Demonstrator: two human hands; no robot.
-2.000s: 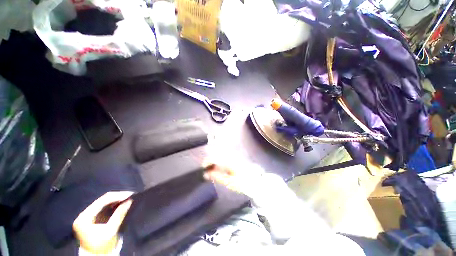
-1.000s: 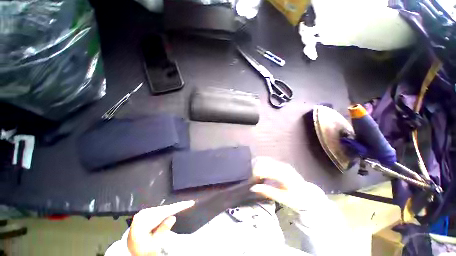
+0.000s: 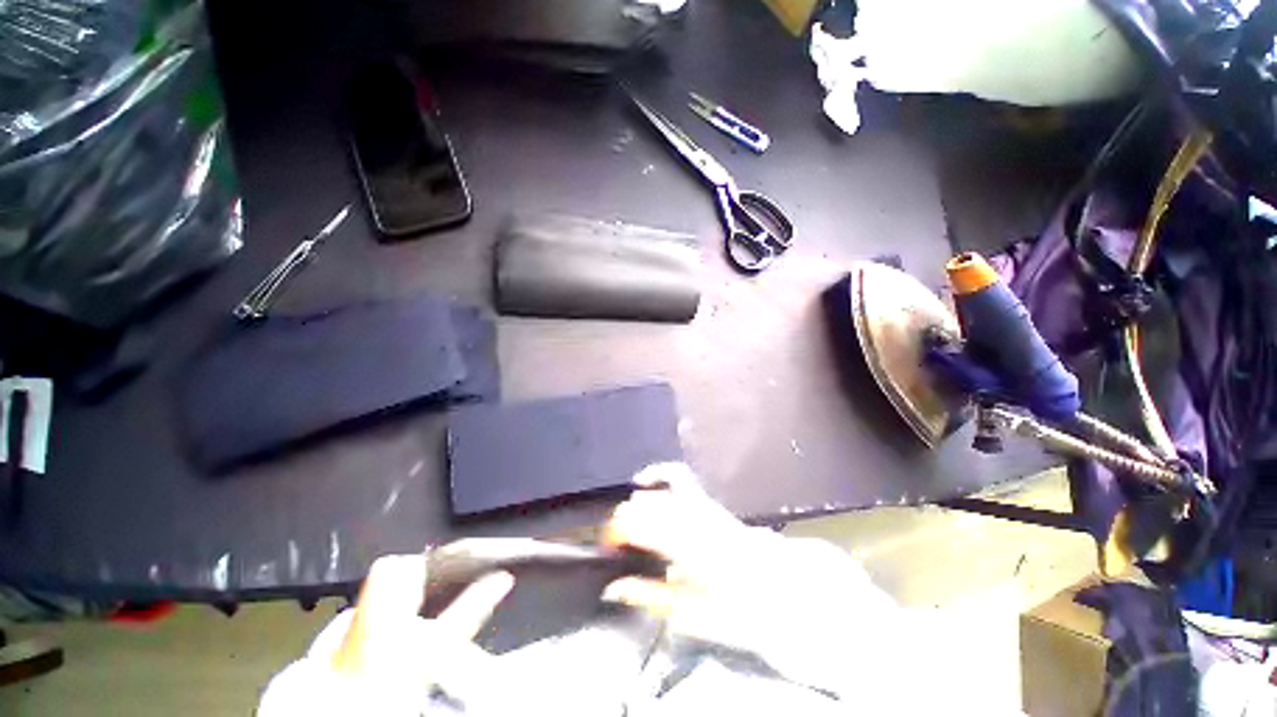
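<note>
My left hand [image 3: 406, 630] and my right hand [image 3: 672, 539] hold a dark strip [image 3: 539, 595] between them at the table's front edge, one hand at each end. A flat navy cloth piece [image 3: 560, 448] lies just beyond the hands. A looser pile of navy pieces [image 3: 329, 378] lies to its left. A curled black-grey stack [image 3: 598, 269] lies beyond the navy piece. Both hands are overexposed, so fine finger detail is washed out.
Shears [image 3: 717, 182] and small snips [image 3: 730, 123] lie beyond the stack. A phone [image 3: 409, 161] and slim tweezers [image 3: 291, 262] lie at left. A steam iron [image 3: 896, 350] stands at right, its hose [image 3: 1092, 451] running right. A clear plastic bag [image 3: 105, 154] fills the far left.
Two seconds ago my hands were over navy cloth on the table; now they hold the dark strip at the front edge. Since one second ago, the strip's upper edge has bent over. The view has shifted.
</note>
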